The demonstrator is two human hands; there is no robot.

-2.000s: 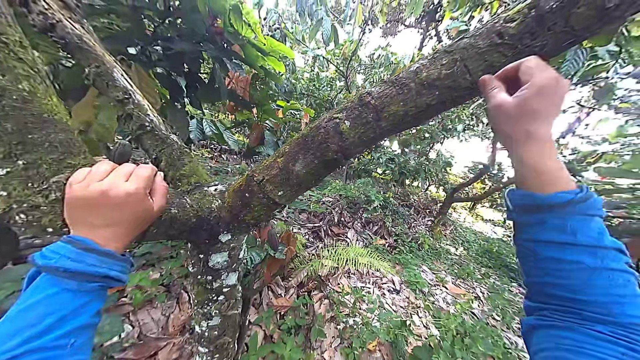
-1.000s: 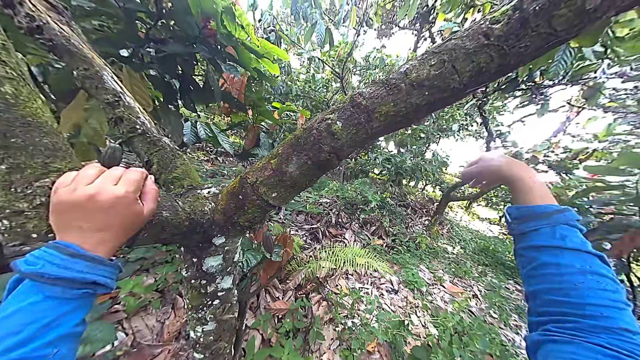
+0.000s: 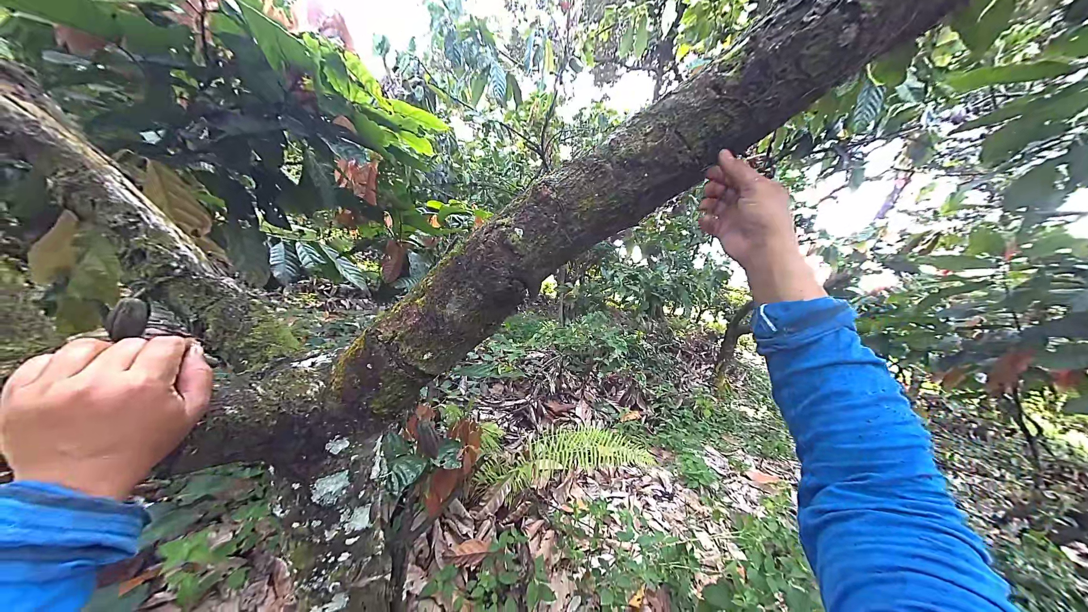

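A mossy tree branch [image 3: 544,229] slants from the low fork up to the upper right. My left hand [image 3: 102,408] is closed in a fist at the left, close against the tree; a dark, rounded knob [image 3: 127,319] shows just above its knuckles, and whether the two are joined is hidden. My right hand [image 3: 744,204] is raised beside the underside of the branch, fingers curled and fingertips at or near the bark. Nothing can be made out in it. Both forearms are in blue sleeves.
A second, lighter limb [image 3: 110,195] rises at the left. Below the fork stands a lichen-spotted trunk [image 3: 331,510]. A fern [image 3: 586,450] grows among dry fallen leaves [image 3: 510,527] and low green plants. Large-leaved foliage hangs at the upper left and right.
My right hand, above the branch's lower edge two seconds ago and lower and away from it one second ago, is now beside its underside. My left hand stays in a fist near the fork.
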